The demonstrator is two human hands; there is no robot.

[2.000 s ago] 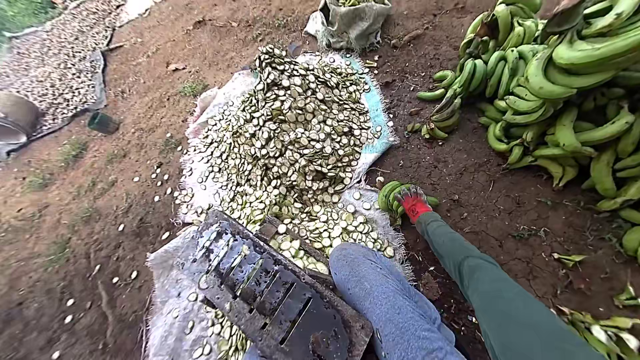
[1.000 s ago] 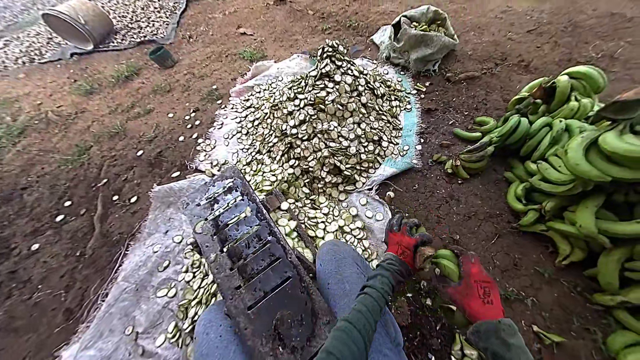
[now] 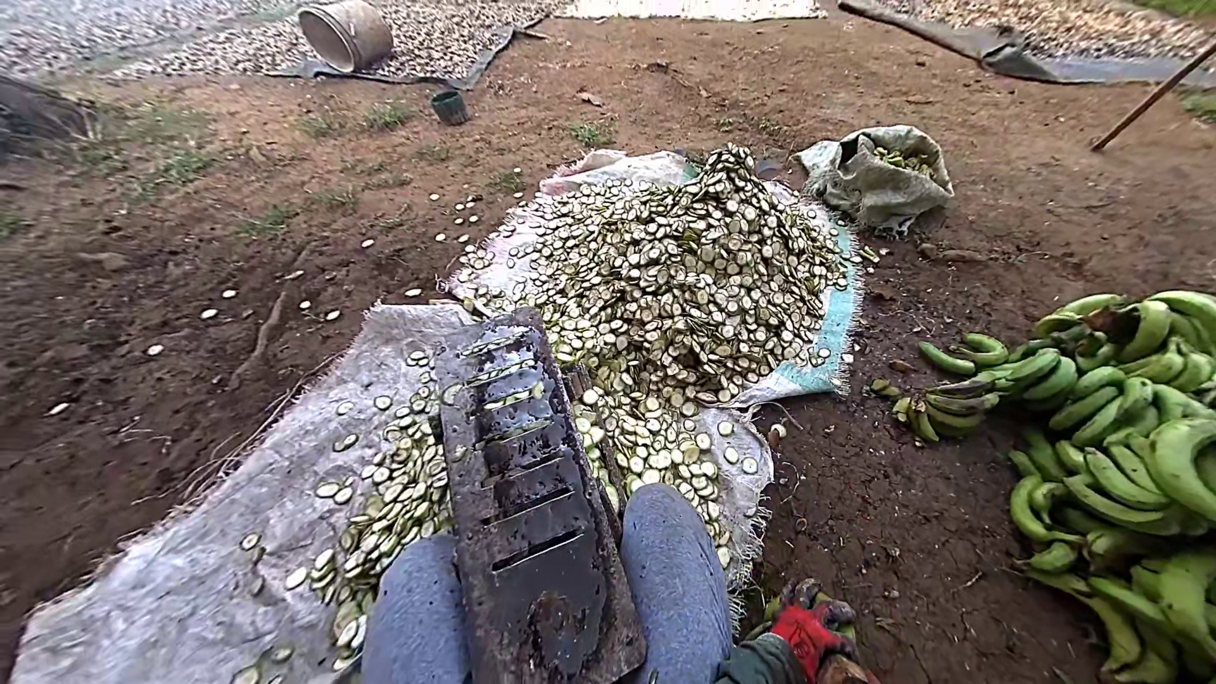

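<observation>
At the bottom edge, right of my knees, my left hand (image 3: pixel 812 627) in a red and black glove is curled over green bananas (image 3: pixel 762 619), mostly hidden beneath it. A brownish-orange patch just below may be part of my right hand; its fingers are hidden. Between my knees leans a dark slicing board (image 3: pixel 537 494) with several slots across it and wet slices caught in the upper ones. Beyond it, a large heap of round banana slices (image 3: pixel 684 275) lies on woven sacking (image 3: pixel 825 356). More slices (image 3: pixel 399 503) lie left of the board on grey sacking (image 3: pixel 180 579).
A big pile of green banana bunches (image 3: pixel 1140 465) lies on the soil at right. An open sack (image 3: pixel 874 180) stands behind the heap. Farther back are a tipped bucket (image 3: pixel 347 36), a small dark pot (image 3: pixel 449 107), sheets of drying pieces (image 3: pixel 427 43) and a pole (image 3: pixel 1154 95).
The view has swung right and up. Both gloved hands were at the bananas beside my right knee a second ago; now only the left shows plainly, low at the frame's edge.
</observation>
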